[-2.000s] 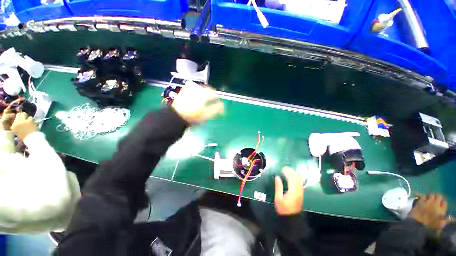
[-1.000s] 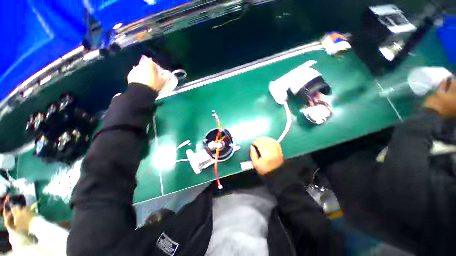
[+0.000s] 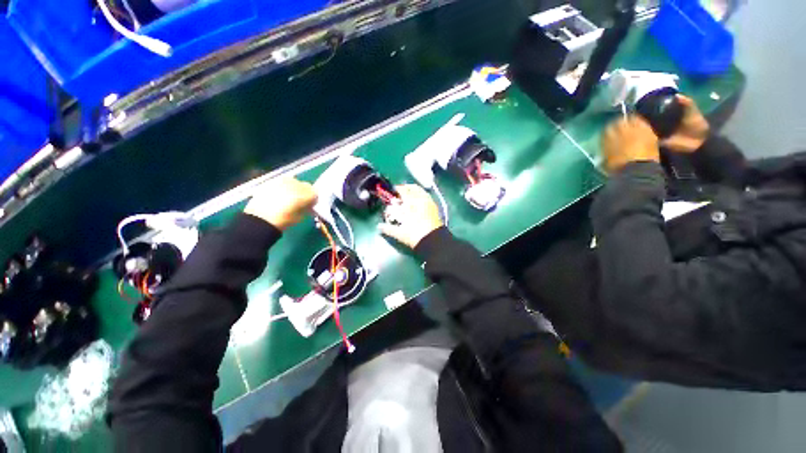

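Observation:
A white camera housing [image 3: 338,171] lies between my hands, its round black opening facing right with red wires coming out. My right hand [image 3: 417,217] holds the small wired module [image 3: 391,211] at the wire ends. My left hand [image 3: 283,203] is curled at the housing's left side; its fingertips are blurred and I cannot tell if it grips. Nearer me, a second white housing [image 3: 305,313] lies with its black opening [image 3: 336,272] up and red-orange wires across it. A third housing [image 3: 442,148] stands to the right, its module [image 3: 484,193] hanging out on wires.
Another wired housing [image 3: 181,234] is left of my left arm. Black modules [image 3: 40,305] and a heap of clear loops [image 3: 75,389] lie far left. A small box [image 3: 489,82] and black device [image 3: 566,40] stand behind. A neighbour's hands [image 3: 632,142] work on a unit at right.
My left hand has come back from the rear of the bench, and a housing now lies between my hands. My right hand has moved up from the front edge to its module. The view has shifted.

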